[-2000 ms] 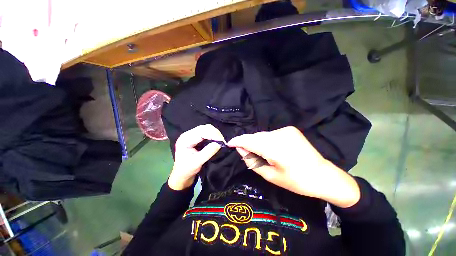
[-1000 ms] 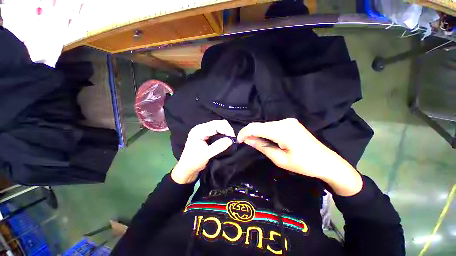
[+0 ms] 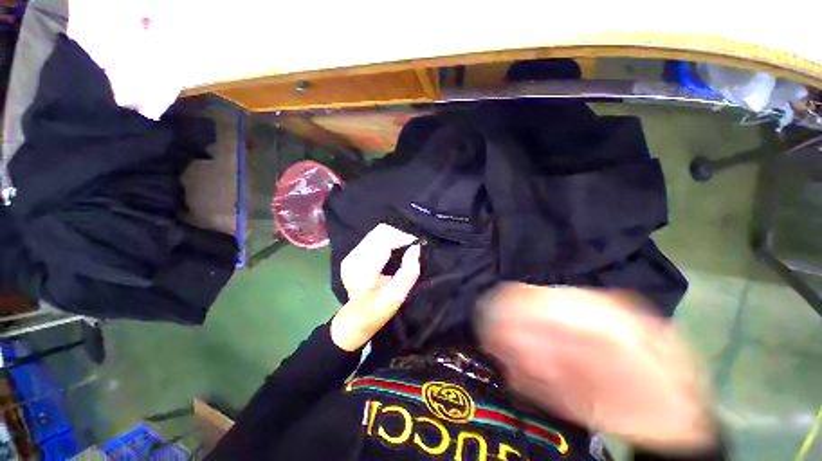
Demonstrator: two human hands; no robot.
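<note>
A black garment (image 3: 577,180) lies heaped over my lap, with a short row of small pale marks near its middle. My left hand (image 3: 379,270) pinches a bit of the black cloth between thumb and forefinger, left of the garment's centre. A tiny shiny spot shows at its fingertips, too small to name. My right hand (image 3: 586,360) is away from the cloth fold, at the lower right, and strongly blurred. Its fingers cannot be made out, and no needle or thread is visible.
A white-topped table (image 3: 379,31) with a wooden drawer (image 3: 338,89) runs across the top. A red plastic-lined bin (image 3: 306,205) stands left of the garment. More black garments (image 3: 108,207) hang at left. Blue crates (image 3: 135,443) are at lower left. A dark metal stand is at right.
My right hand has moved from beside my left fingertips down and to the right. My left hand still pinches the cloth. The view has shifted, showing more of the tabletop.
</note>
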